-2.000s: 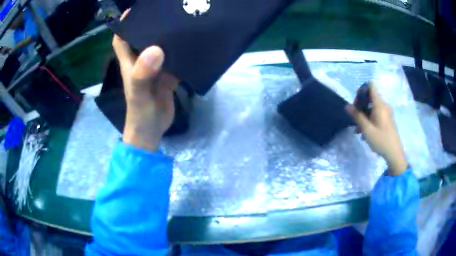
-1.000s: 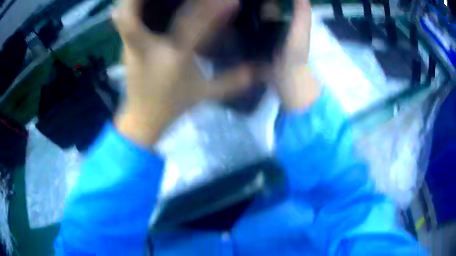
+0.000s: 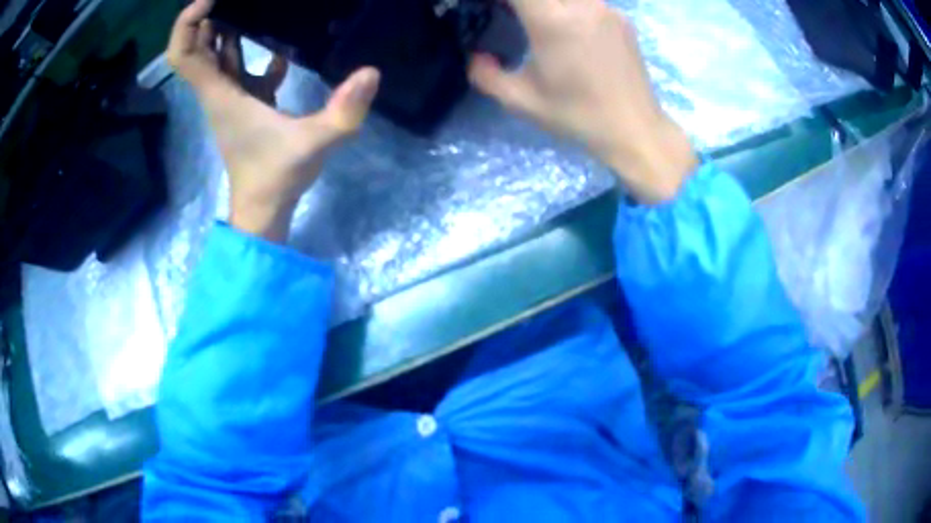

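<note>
A black device housing (image 3: 393, 61) is at the top of the view, cut off by the upper edge, above the bubble wrap (image 3: 459, 204). My left hand (image 3: 271, 123) is at its left side, with the thumb against its lower part and the fingers behind or beside it. My right hand (image 3: 582, 82) is at its right side, with the thumb and fingers around its dark right end, where small parts show unclearly. The right fingertips are partly out of the picture.
Another black housing (image 3: 87, 189) sits on bubble wrap at the left. Black flat parts (image 3: 852, 36) lie at the top right. A clear plastic bag (image 3: 842, 245) hangs off the green bench's (image 3: 480, 291) right edge. A blue bin (image 3: 912, 306) stands at the far right.
The view has tilted down and steadied. The flat black plate seen in my left hand two seconds ago is gone from it. Both hands are now lower on the housing's sides, farther apart.
</note>
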